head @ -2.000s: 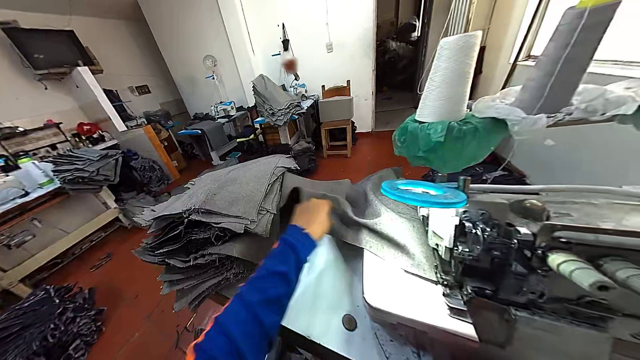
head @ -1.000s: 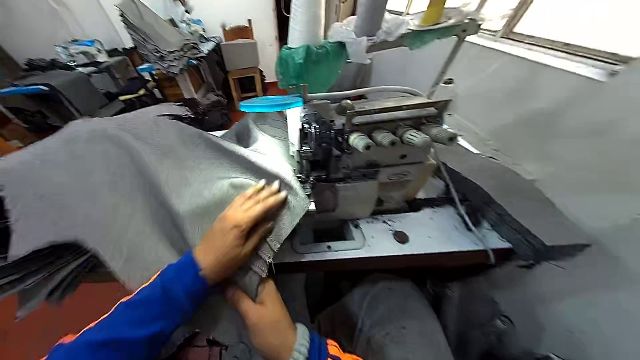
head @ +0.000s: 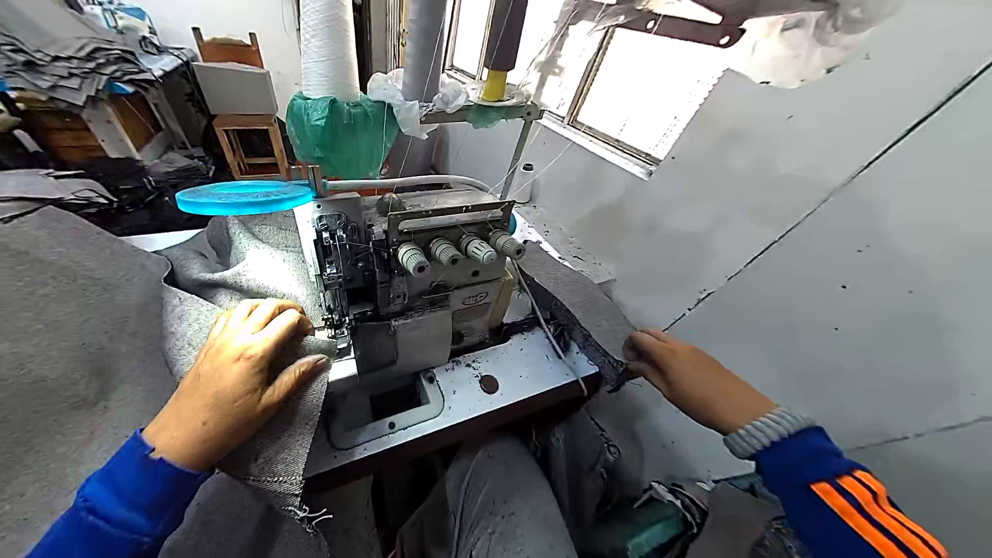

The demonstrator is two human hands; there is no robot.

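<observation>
My left hand [head: 244,368] lies on a grey denim piece [head: 283,426], its fingertips beside the needle area of an overlock sewing machine [head: 418,294]. The piece's edge runs along the machine's left side, with frayed threads at its lower corner. My right hand [head: 655,360] pinches the end of a grey fabric strip with a dark edge [head: 581,306], at the right of the machine table. A blue ring-shaped lamp [head: 244,198] is at the machine's upper left.
Thread cones [head: 329,54] stand behind the machine, one wrapped in a green plastic bag [head: 341,132]. A wall [head: 814,232] rises at the right. A wooden chair [head: 248,143] and a stack of grey fabric [head: 62,54] are at the back left. A white thread tube [head: 546,333] crosses the table.
My right hand has moved from beside my left hand to the strip at the right, which it now grips. My left hand remains on the denim piece, close to the machine.
</observation>
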